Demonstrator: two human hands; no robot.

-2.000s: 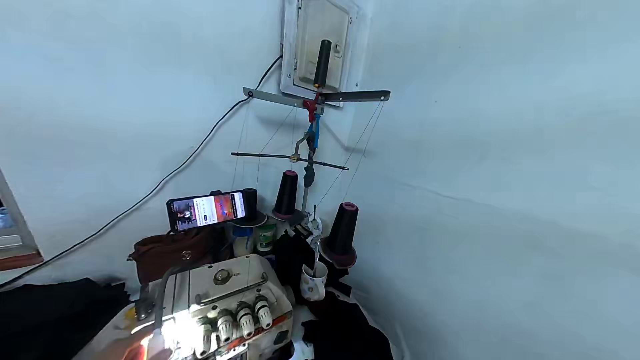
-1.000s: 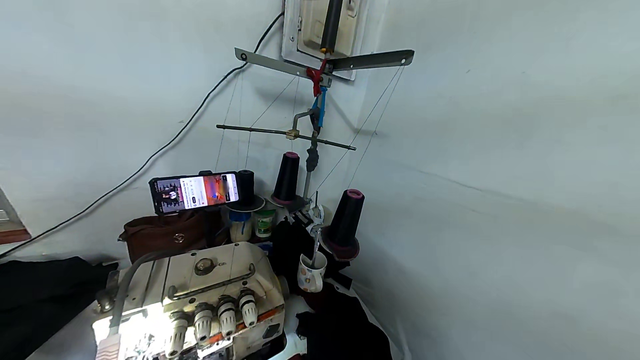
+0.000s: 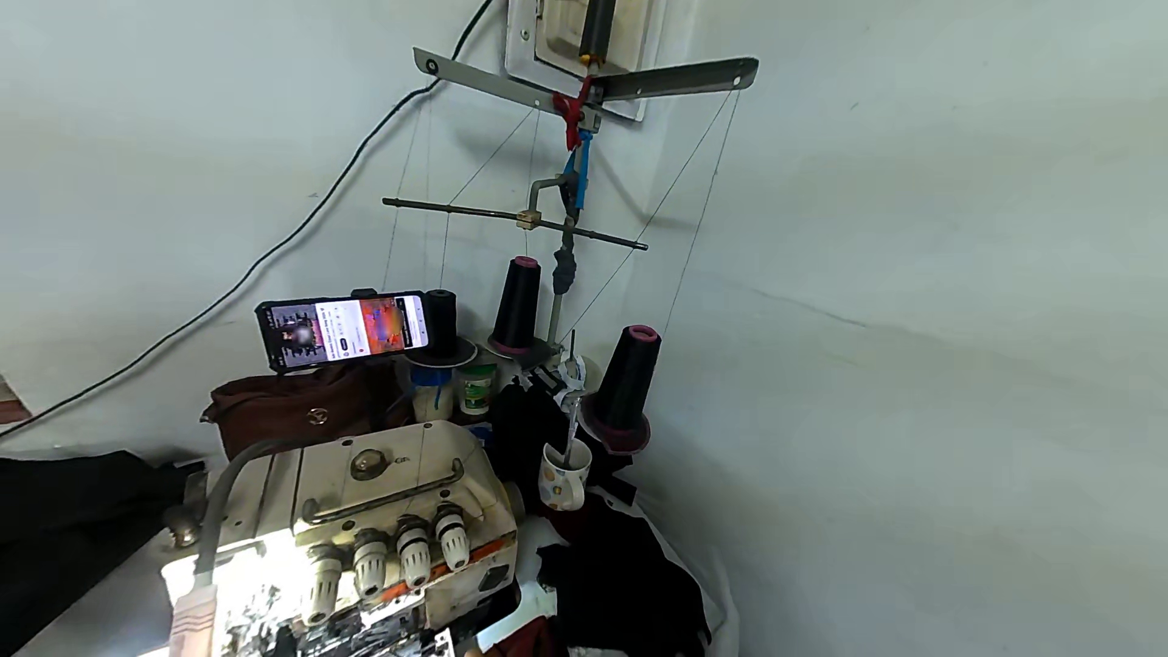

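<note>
Neither my left hand nor my right hand can be made out; a small blurred patch at the bottom edge is too little to tell. An overlock sewing machine (image 3: 401,474) fills the lower left, with several white tension knobs (image 3: 370,564) along its front. A bent gooseneck arm (image 3: 219,511) rises at its left, and bright light falls on the machine's front. Black thread cones (image 3: 625,379) stand behind it, under a metal thread stand (image 3: 511,215) with threads running from its arms. Dark red cloth (image 3: 529,639) shows at the bottom edge.
A lit phone (image 3: 347,330) sits sideways above a brown bag (image 3: 306,408). A spotted mug (image 3: 563,476) holding a slim tool stands right of the machine, beside black cloth (image 3: 620,575). More black cloth (image 3: 82,511) lies at left. A cable (image 3: 319,205) crosses the wall.
The view has shifted, and the machine shows larger in the frame than two seconds ago. A bright reddish patch at the lower left edge earlier is no longer seen.
</note>
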